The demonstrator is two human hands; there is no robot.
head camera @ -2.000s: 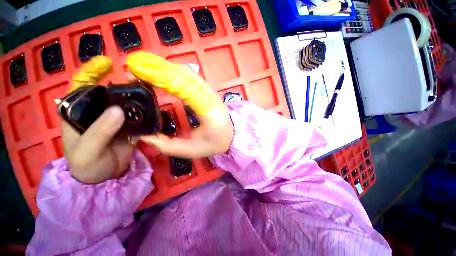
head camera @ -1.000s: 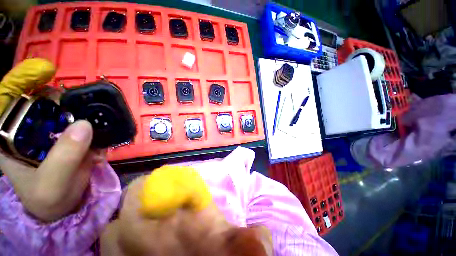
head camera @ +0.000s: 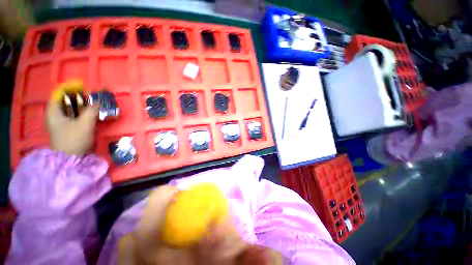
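Note:
The red tray (head camera: pixel 115 70) lies in front of me with rows of square pockets, several holding dark watch bodies. My left hand (head camera: pixel 72 124), a yellow finger cot at its tip, is over the tray's left part. It holds a watch body (head camera: pixel 72 103) with a pale gold edge. A second watch body (head camera: pixel 106 105) is at its fingertips, over or in a pocket; blur hides which. My right hand (head camera: pixel 189 225) is low in front of the tray, close to the camera and blurred, with a yellow cot; whether it holds anything is unclear. A small white piece (head camera: pixel 191 70) lies in a pocket.
Right of the tray is a white sheet (head camera: pixel 305 140) with pens and stacked watch bodies (head camera: pixel 289 78). Behind it is a blue bin (head camera: pixel 269 39). A white box (head camera: pixel 362 98) stands further right. Smaller red trays (head camera: pixel 331 181) lie lower right. Another person's pink sleeve (head camera: pixel 440 129) shows at right.
My left hand has moved away from the camera to the tray with the watch bodies. A watch body now shows in the front row's left part, formerly hidden. My right hand stays low and near.

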